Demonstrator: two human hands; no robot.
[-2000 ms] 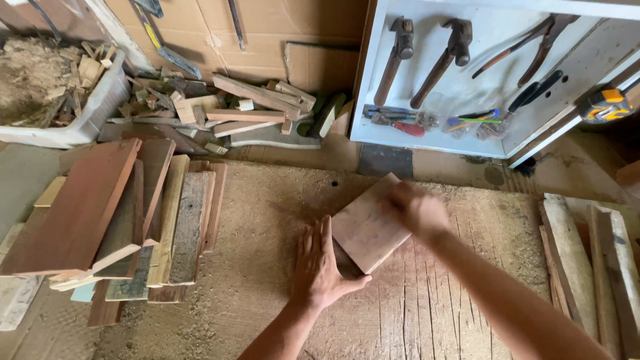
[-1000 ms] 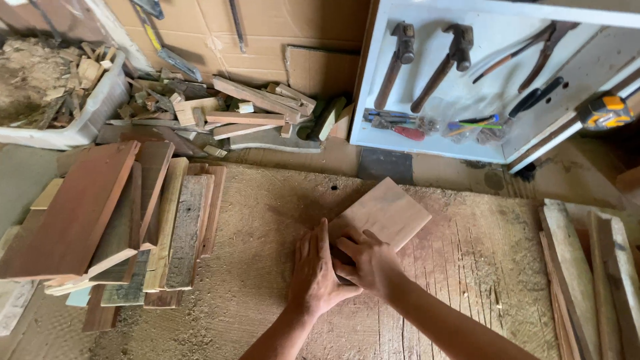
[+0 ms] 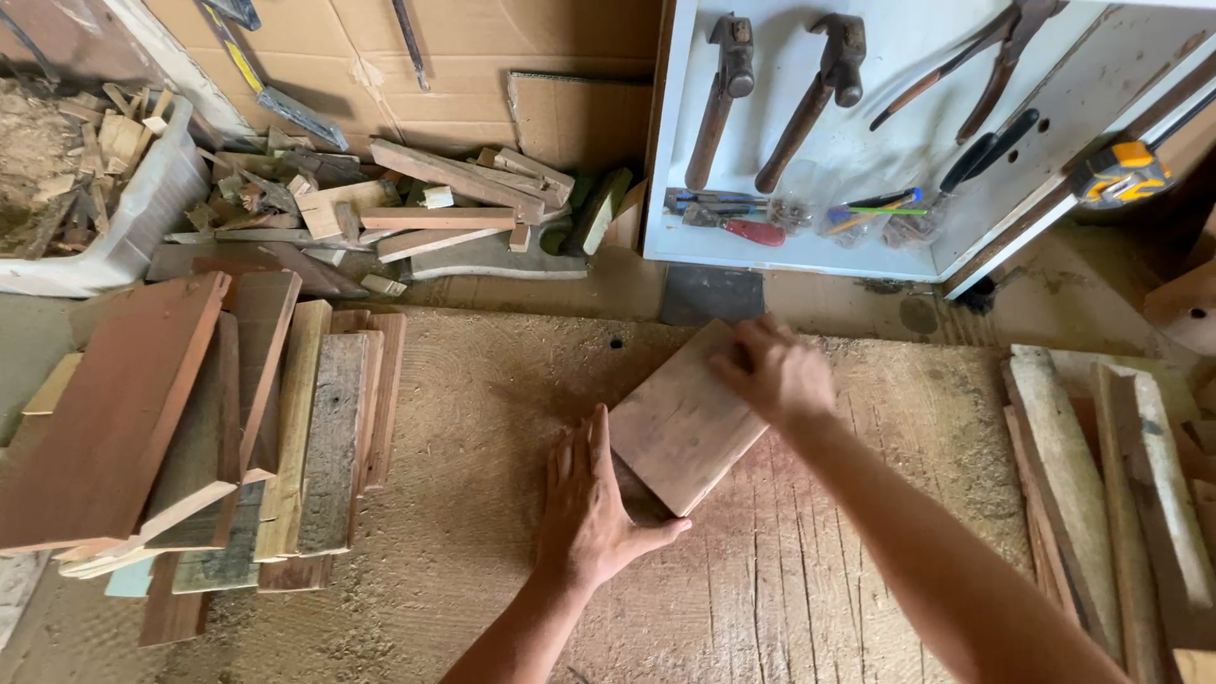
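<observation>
A rectangular wooden board point(image 3: 686, 423) lies at an angle near the middle of the rough wooden worktop point(image 3: 456, 570). Beneath its lower left edge shows a darker flat piece point(image 3: 638, 492). My left hand point(image 3: 594, 508) braces that lower left end, thumb and fingers spread around the corner. At the board's far right end is my right hand point(image 3: 779, 370), slightly blurred, its fingers curled down on the surface. Whether something small is under those fingers is hidden.
Stacked boards point(image 3: 123, 408) stand at the left, more wood strips point(image 3: 1064, 475) at the right. Behind are offcuts point(image 3: 437, 209), a plastic bin point(image 3: 142, 218) of scraps and a white tool cabinet point(image 3: 798, 249) with hammers point(image 3: 727, 104), pincers point(image 3: 997, 66) and a tape measure point(image 3: 1121, 176).
My right hand was beside my left hand at the board's near end one second ago; now it is at the far right end. My left hand stays at about the same place.
</observation>
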